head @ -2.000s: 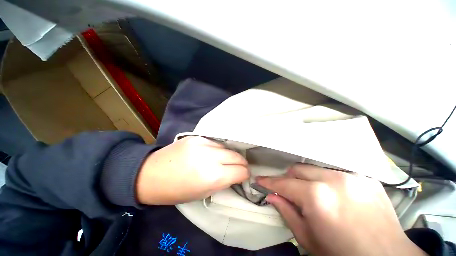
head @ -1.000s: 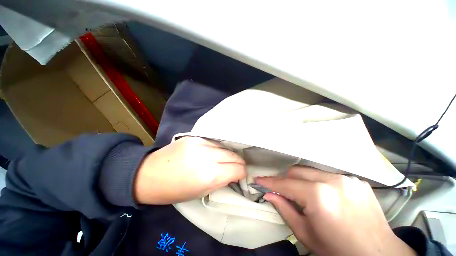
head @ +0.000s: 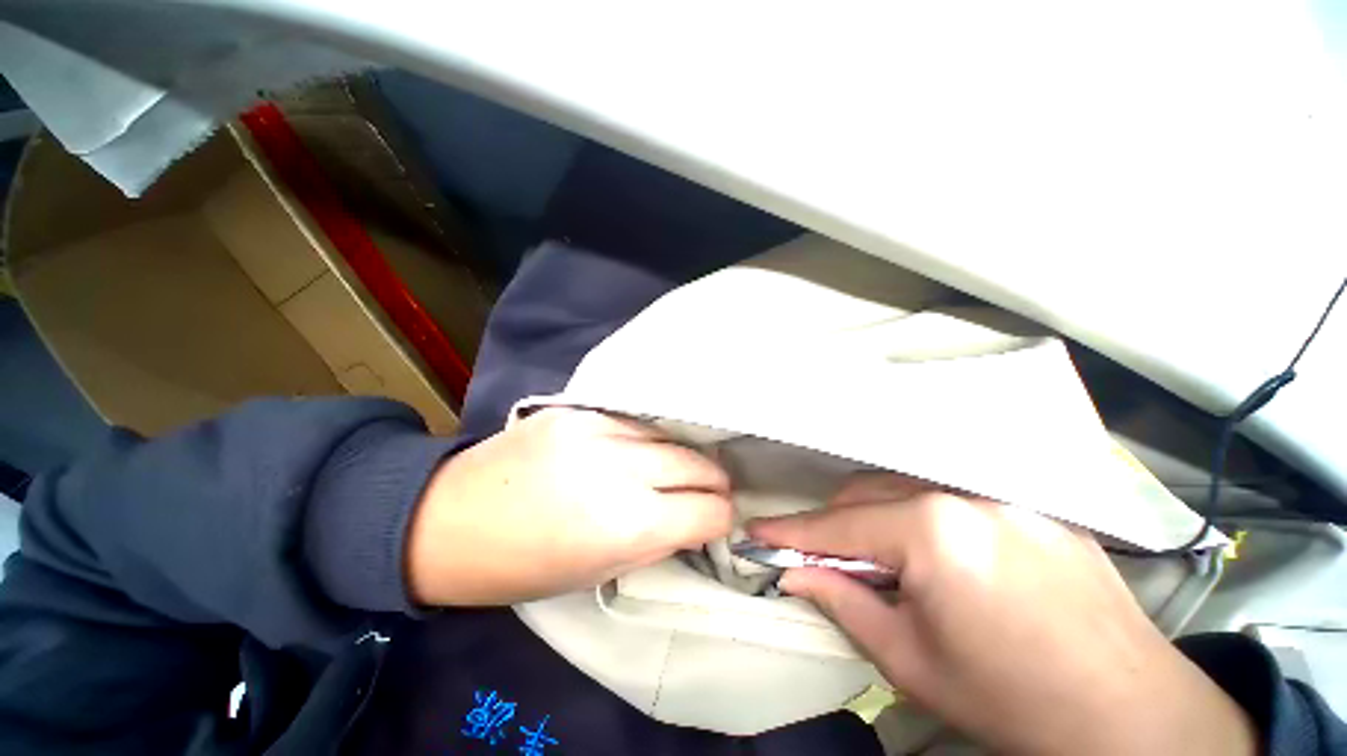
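A cream-beige handbag (head: 827,362) lies on my dark-clothed lap with its mouth open towards me. My left hand (head: 591,502) reaches into the mouth and pinches bunched lining (head: 721,561) between its fingers; its fingertips are partly hidden. My right hand (head: 975,591) is inside the mouth from the right and holds thread snips (head: 835,563), with pinkish handles between thumb and fingers. The metal tips point left at the bunched lining, close to my left fingertips. Whether the blades touch the cloth cannot be told.
A white table edge (head: 709,155) runs diagonally above the bag. A black cord (head: 1226,443) hangs over it at the right. An open cardboard box (head: 163,296) with a red strip (head: 355,244) is at the left. A pale cloth (head: 111,118) hangs at the upper left.
My right fingers have shifted back along the snips, so more of the pinkish handles shows. My left hand has stayed nearly still on the lining.
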